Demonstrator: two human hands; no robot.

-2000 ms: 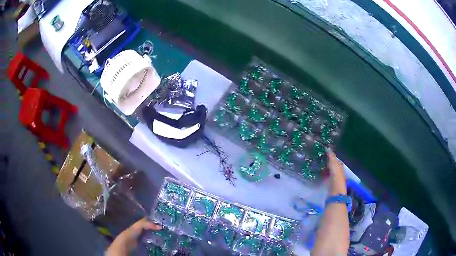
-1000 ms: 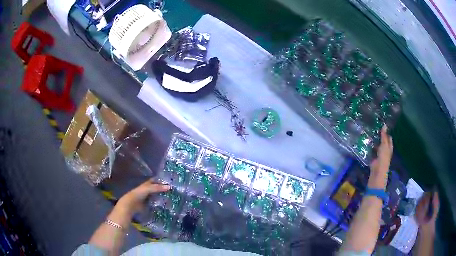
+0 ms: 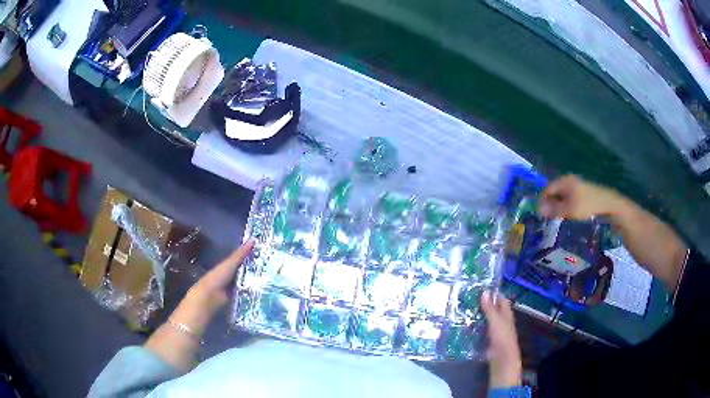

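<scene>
A clear blister tray (image 3: 339, 268) with green circuit boards in its pockets is held near my body, low in the middle of the view. Glare and blur hide much of its detail; whether it is one tray or a stack I cannot tell. My left hand (image 3: 222, 276) grips its left edge. My right hand (image 3: 500, 322), with a blue band at the wrist, grips its right edge. Behind it, on the white sheet, lie a green round spool (image 3: 376, 157) and dark thin wires (image 3: 315, 143), partly hidden.
A black-and-white curved item (image 3: 261, 124) and a white fan (image 3: 181, 76) stand at the left. Another person's hand (image 3: 576, 198) is over a blue bin (image 3: 521, 183) at the right. A carton (image 3: 124, 253) and red stools (image 3: 47, 186) are on the floor.
The second tray of boards has gone from the far side of the white sheet. My right hand has moved down to the near tray's right edge. Another person's arm has reached in at the right.
</scene>
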